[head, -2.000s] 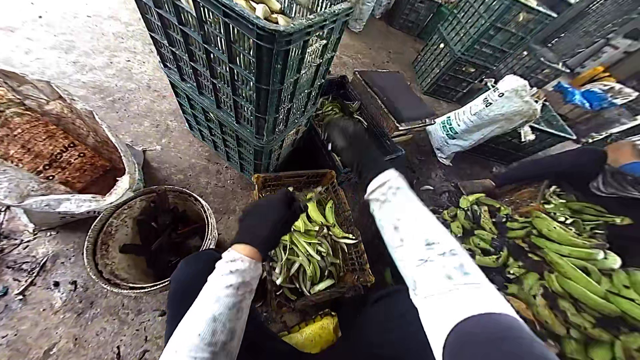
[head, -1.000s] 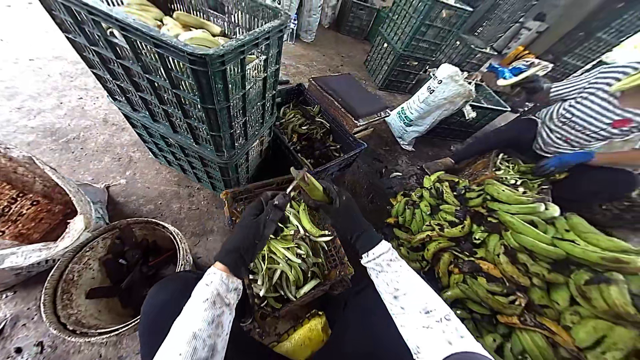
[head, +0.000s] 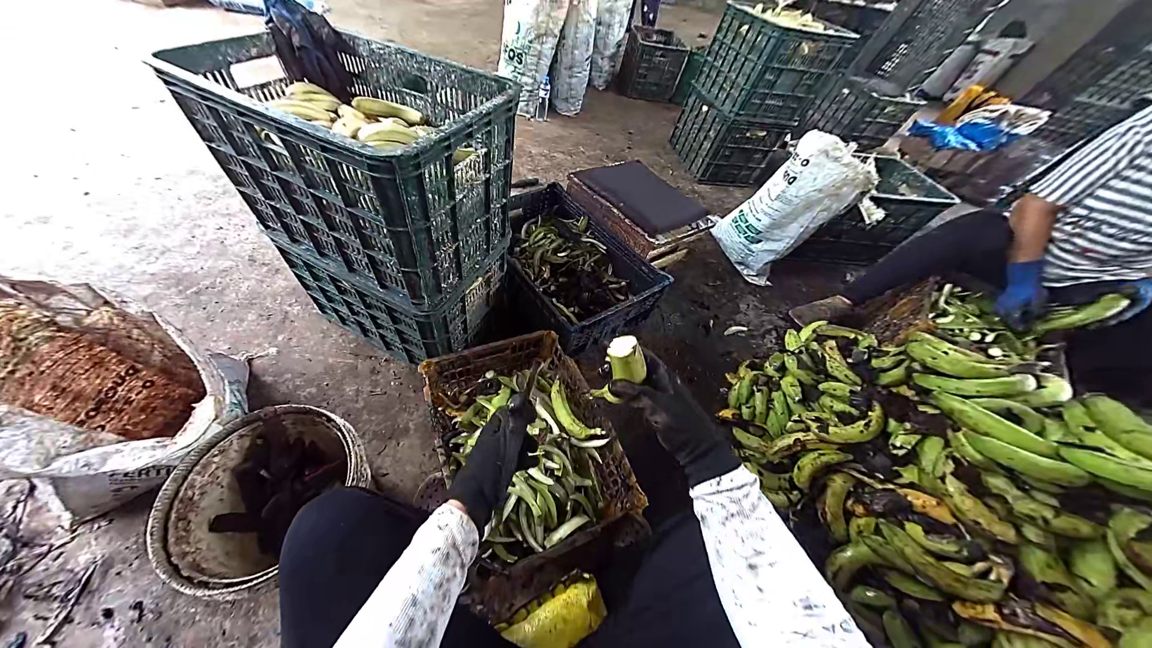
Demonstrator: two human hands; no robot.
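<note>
In a black glove, my left hand [head: 495,459] is closed over the left part of a brown plastic crate [head: 634,499] of green peel strips [head: 540,490]. A thin dark tool, perhaps a knife, sticks up from it; its blade is not clear. My right hand [head: 670,414], also in a black glove, grips a green plantain or banana [head: 625,358] just beyond the crate's right edge. Its pale cut end points up and some peel hangs at its lower left. A big heap of green plantains or bananas [head: 972,432] lies to the right of my right hand.
Stacked green crates [head: 378,216] with peeled fruit stand ahead left, beside a dark crate of peels [head: 621,310]. A round tub [head: 261,495] and an open sack [head: 99,387] are at left. A co-worker in blue gloves [head: 1021,292] sits at right; a white sack [head: 783,207] leans farther back.
One second ago my hands were together over the peel crate with a piece of fruit; now they are apart. Two seconds ago my right hand was farther forward, by the dark crate.
</note>
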